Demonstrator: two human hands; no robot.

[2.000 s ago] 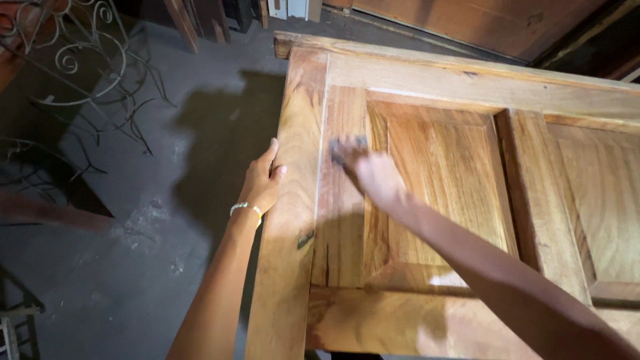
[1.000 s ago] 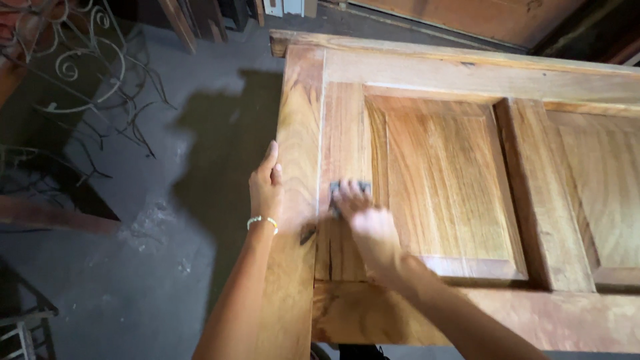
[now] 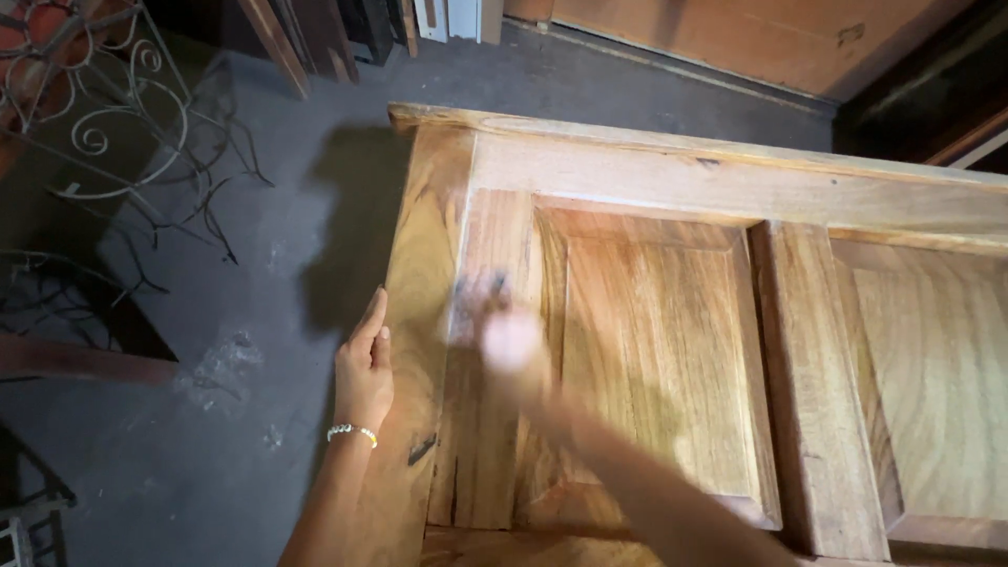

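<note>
A panelled wooden piece (image 3: 819, 378), made of pale brown frame boards around recessed panels, fills the right side of the head view. My left hand (image 3: 366, 378), with a beaded bracelet at the wrist, rests against its left outer edge, fingers along the side and thumb raised. Over the narrow upright board (image 3: 492, 228) beside the left stile is my right hand (image 3: 508, 323), blurred by motion. A small dark pad (image 3: 496, 287) shows under its fingertips; its exact kind cannot be told. A dark knot (image 3: 422, 450) marks the stile below.
Scrolled metal ironwork (image 3: 94, 140) stands at the upper left above a grey floor (image 3: 236, 472). Boards (image 3: 276, 47) lean at the top, near an orange-brown panel (image 3: 748, 39). A reddish bar (image 3: 87, 360) juts in from the left.
My right hand has moved with the pad down the narrow board, then back up it. My left hand stays at the outer edge.
</note>
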